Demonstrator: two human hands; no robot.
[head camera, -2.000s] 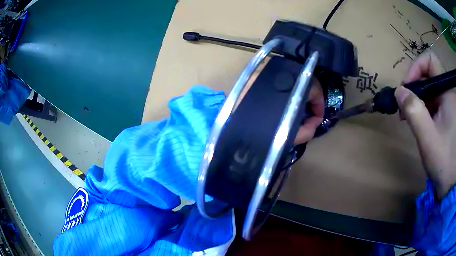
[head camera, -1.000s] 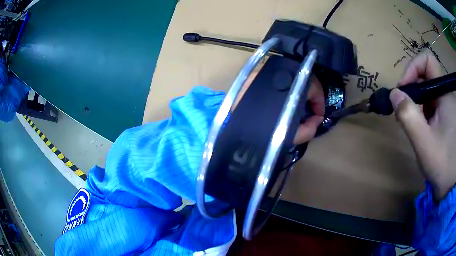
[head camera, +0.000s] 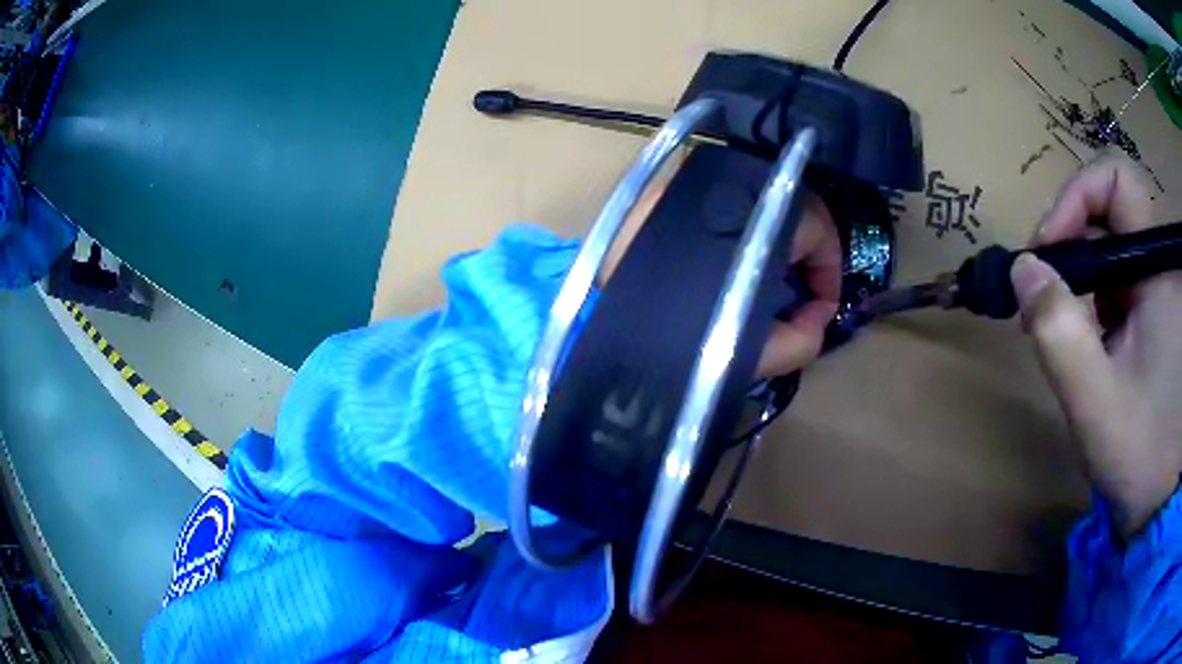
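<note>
A black headset (head camera: 648, 311) with two silvery curved headband tubes (head camera: 726, 350) fills the centre. My left hand (head camera: 806, 292) is bare, partly hidden behind the headband, and its fingers grip the headset beside the open earcup (head camera: 866, 247). A small greenish circuit board shows in that earcup. My right hand (head camera: 1102, 305) holds a soldering iron (head camera: 992, 282) by its black handle. The iron's tip is at the earcup, close to my left fingertips; exact contact cannot be told. A boom microphone (head camera: 495, 101) sticks out left from the headset.
A tan cardboard sheet (head camera: 933, 428) with black characters lies under the headset on a green bench (head camera: 233, 156). Thin-legged small parts (head camera: 1099, 127) are piled upper right, near a green spool (head camera: 1170, 71). A black cable (head camera: 858, 36) runs off the far edge.
The iron's handle and my right hand have shifted slightly downward, while the tip stays at the earcup. The headset and my left hand have barely moved.
</note>
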